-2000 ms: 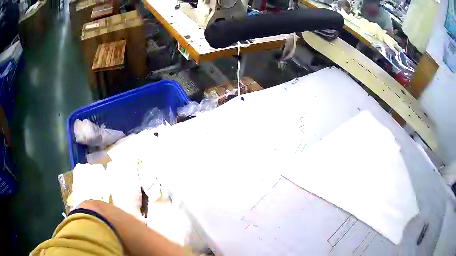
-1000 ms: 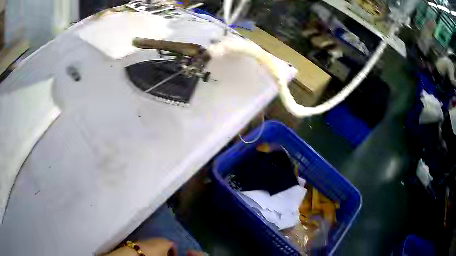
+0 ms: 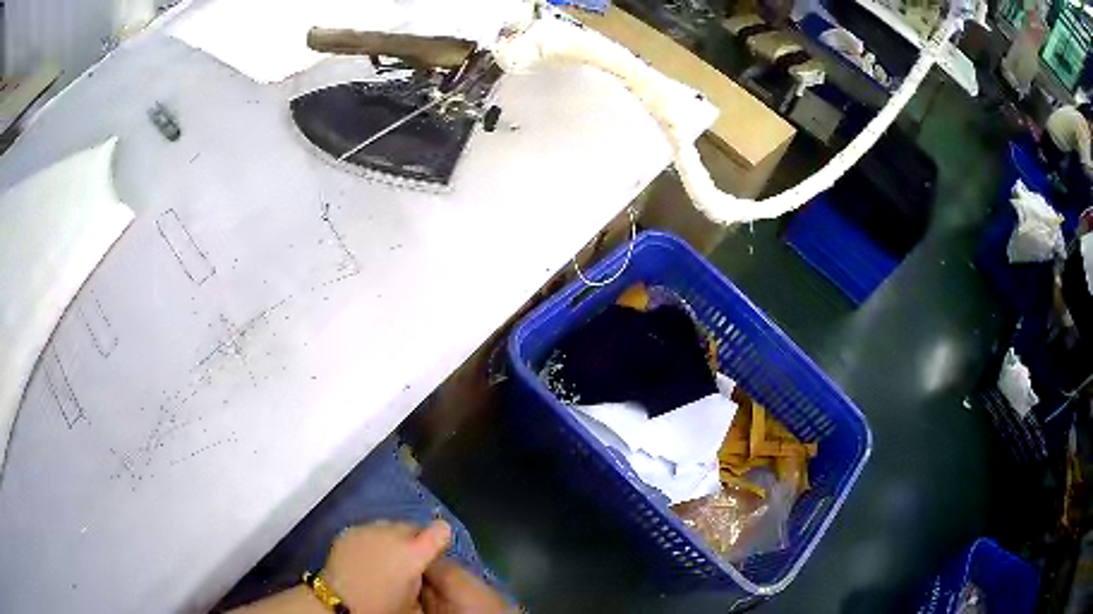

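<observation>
My left hand (image 3: 381,564), with a yellow bracelet at the wrist, is at the bottom edge over my lap, below the pressing table (image 3: 288,396). My right hand (image 3: 462,588) touches it from the right and is partly cut off. The fingers meet; whether anything is between them cannot be told. A steam iron (image 3: 390,126) with a dark sole cover and brown handle rests at the table's back. A white panel (image 3: 48,258) lies at the left edge, and another white piece (image 3: 258,36) lies behind the iron. A small dark tool (image 3: 164,120) lies between them.
A white-wrapped hose (image 3: 743,210) arcs right from the iron. A blue basket (image 3: 827,420) beside the table holds dark, white and orange-yellow scraps. A thin white loop hangs at the table edge. Another blue basket (image 3: 989,582) is at lower right.
The view has swung right from the cardboard boxes to the iron and basket, then slightly down. My hands show more fully and are together over my lap. The iron has not visibly moved on the table.
</observation>
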